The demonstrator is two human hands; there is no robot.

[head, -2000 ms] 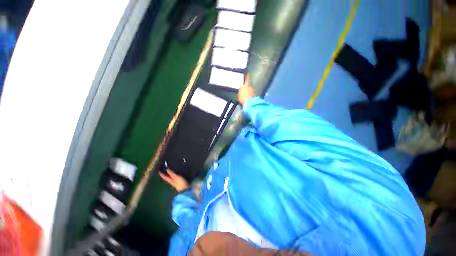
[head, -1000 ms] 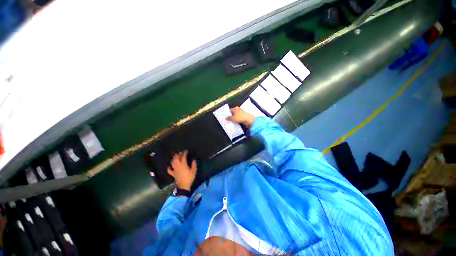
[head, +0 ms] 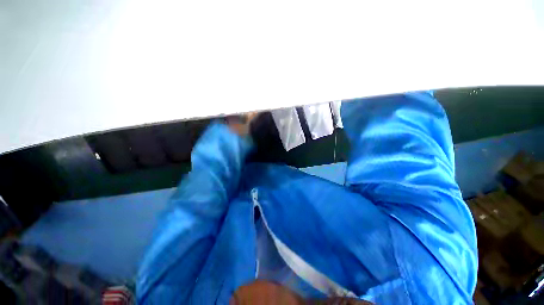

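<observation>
White-faced units [head: 290, 129] lie in a row on the bench ledge, partly cut off by the shelf edge above them. A long black tray [head: 137, 146] lies on the ledge to the left, its far side hidden by the shelf. My left hand [head: 240, 123] is a blur at the shelf edge, between the tray and the units; whether it holds anything cannot be seen. My right sleeve reaches forward past the units, and my right hand is hidden under the shelf.
The wide white shelf [head: 250, 53] covers the upper view. Brown cartons [head: 498, 217] stand on the floor at right. The green bench ledge [head: 495, 113] continues right. A red-and-white striped thing [head: 117, 295] is at bottom left.
The view has swung so the shelf covers the belt. My left hand has left the tray's face and moved right toward the units. My right arm has reached forward, its hand now out of sight.
</observation>
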